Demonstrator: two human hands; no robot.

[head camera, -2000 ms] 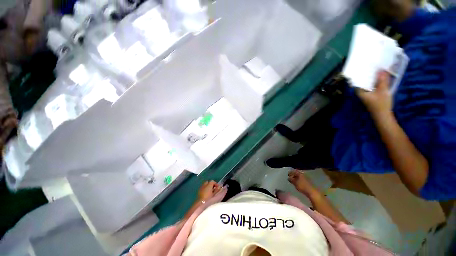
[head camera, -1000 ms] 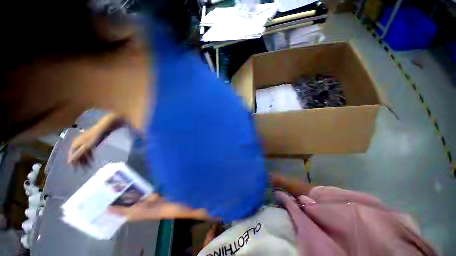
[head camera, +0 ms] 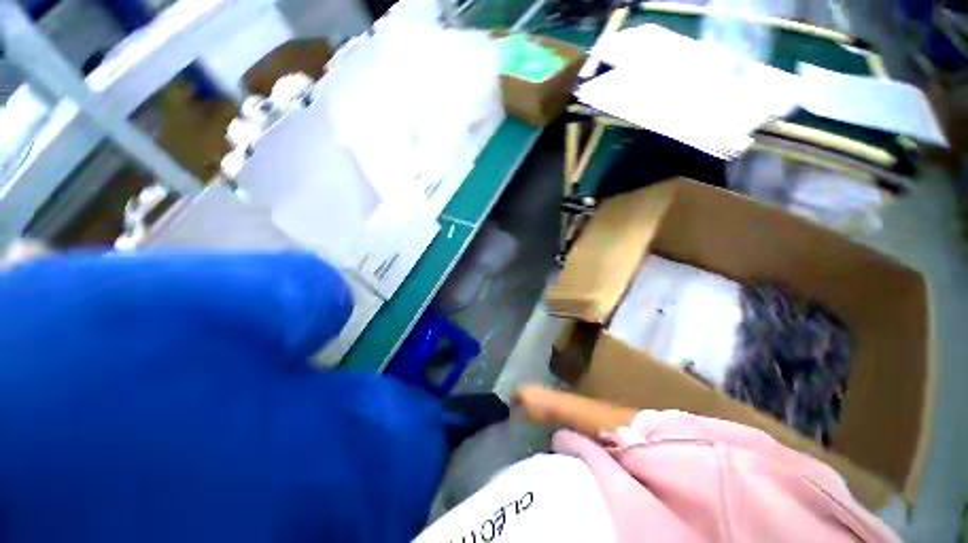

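My right hand (head camera: pixel 547 405) comes out of a pink sleeve at the bottom centre. It is small and blurred, and its fingers cannot be made out. My left hand is not visible. A large open brown shipping carton (head camera: pixel 889 350) stands just beyond and right of my right hand, not visibly touched by it. Inside it, flat white pieces (head camera: pixel 679 315) lie at the left and a heap of dark bundled items (head camera: pixel 791 355) at the right.
A co-worker in blue (head camera: pixel 191 403) fills the lower left, close to me. Beyond is a green bench (head camera: pixel 467 202) with white cartons (head camera: pixel 318 180), white cameras and a brown box of green bags (head camera: pixel 541 90). A rack (head camera: pixel 844 149) holds white sheets (head camera: pixel 690 90). A blue object (head camera: pixel 435 355) is under the bench.
My view has turned right from the open white cartons, past the co-worker, to the brown carton, which now looks nearer. My left hand, visible two seconds ago, is out of sight.
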